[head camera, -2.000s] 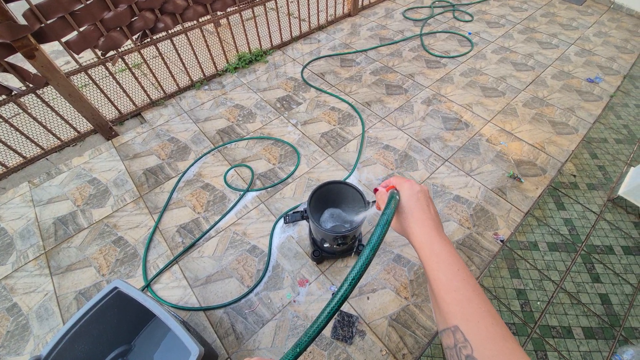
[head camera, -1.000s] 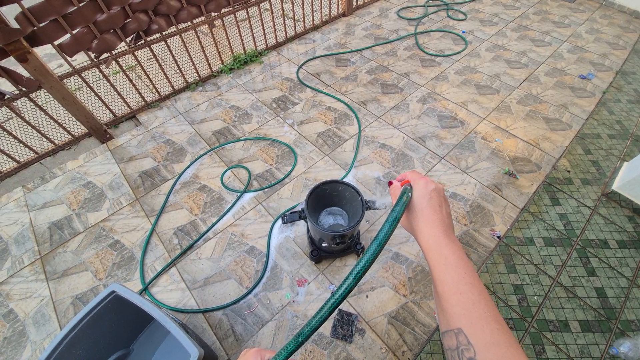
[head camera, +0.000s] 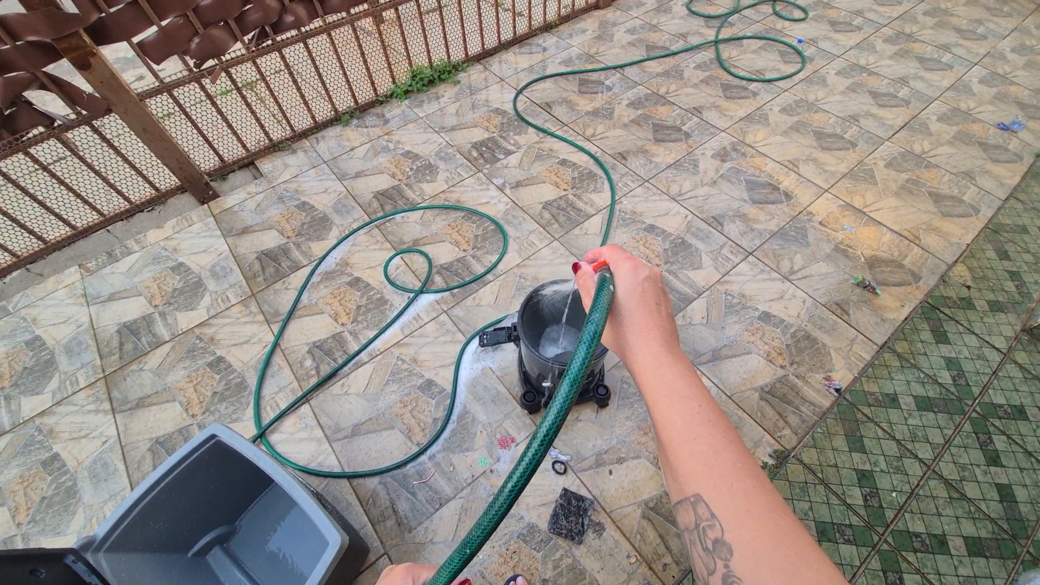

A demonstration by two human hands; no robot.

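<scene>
My right hand (head camera: pixel 638 305) grips the end of a green garden hose (head camera: pixel 540 443), near its orange-red tip. Water sprays from it down into a round black canister (head camera: pixel 532 321) on a wheeled base, a side latch sticking out on its left; some water lies inside. At the bottom edge my left hand (head camera: pixel 406 574), mostly out of view, is closed around a lower part of the hose. More of the hose loops over the tiled floor behind and left of the canister. A grey plastic bin (head camera: pixel 325 508) with its inside showing stands at the lower left.
A brown metal fence (head camera: pixel 276 93) with mesh runs along the upper left, with weeds (head camera: pixel 422 79) at its foot. A dark scrap (head camera: pixel 571 515), a small black ring (head camera: pixel 559 467) and bits of litter lie on the stone-pattern tiles. Green tiled flooring (head camera: pixel 934 414) borders the right.
The spray angle into the canister has shifted; a thin stream now falls inside it. My left hand has come into clearer view at the bottom edge since the oldest frame.
</scene>
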